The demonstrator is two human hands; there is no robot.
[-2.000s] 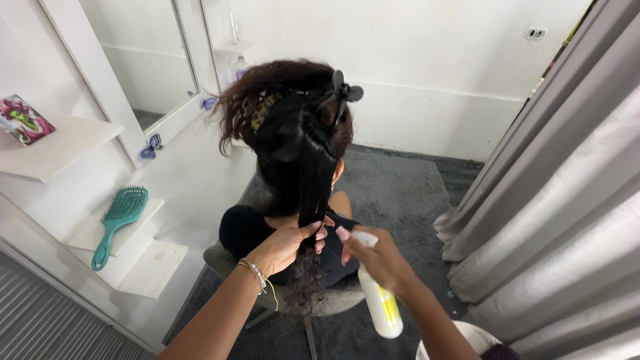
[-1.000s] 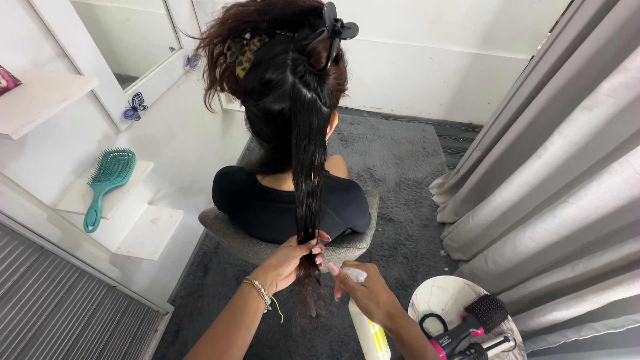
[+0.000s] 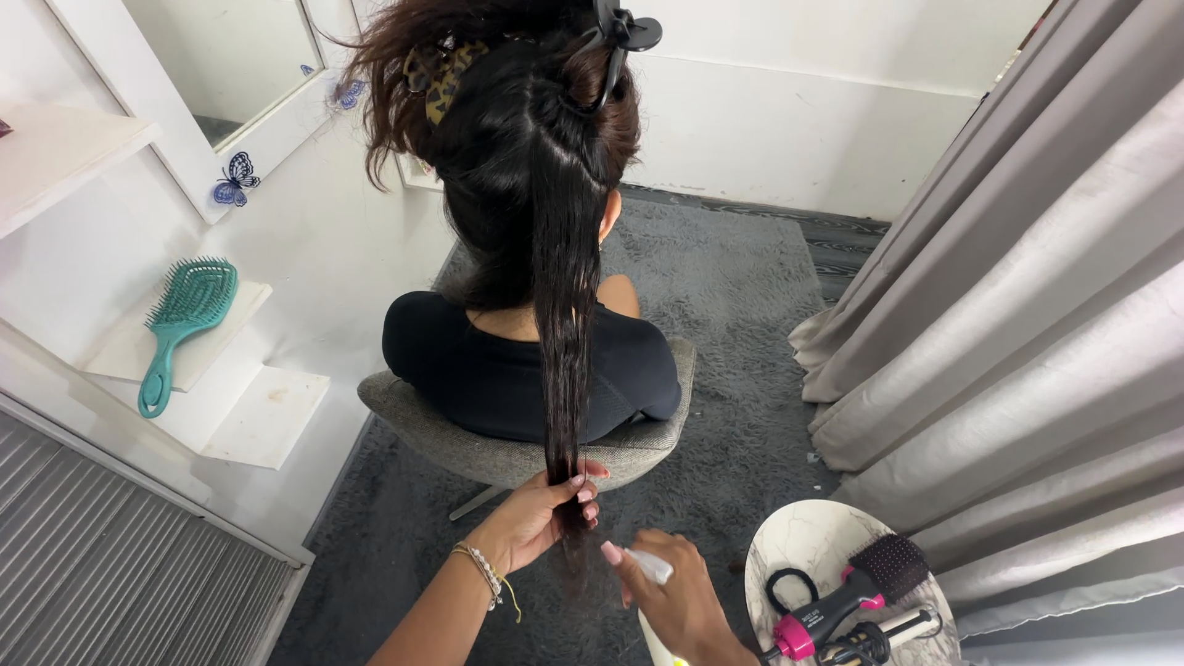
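A long dark section of hair (image 3: 566, 305) hangs down the back of a seated person in a black top (image 3: 453, 370). Near its ends my left hand (image 3: 546, 518) pinches the section between thumb and fingers. Just to the right, my right hand (image 3: 671, 583) grips a white spray bottle (image 3: 652, 566) by its head, close to the hair ends; most of the bottle is hidden or out of frame. A black hair clip (image 3: 622, 42) holds hair at the upper right of the head, and a tortoiseshell claw clip (image 3: 439, 83) sits at the upper left.
The person sits on a grey upholstered chair (image 3: 680, 388). At lower right, a round marble-look table (image 3: 768, 527) holds a hot-air brush (image 3: 832, 601), a curling iron (image 3: 893, 634) and a black hair tie (image 3: 772, 592). A teal hairbrush (image 3: 190, 305) lies on a left wall shelf (image 3: 111, 356). Grey curtains (image 3: 999, 277) hang right.
My hands have moved lower along the hair section, which now hangs longer and looks wetter. The view has shifted, bringing the round table into sight.
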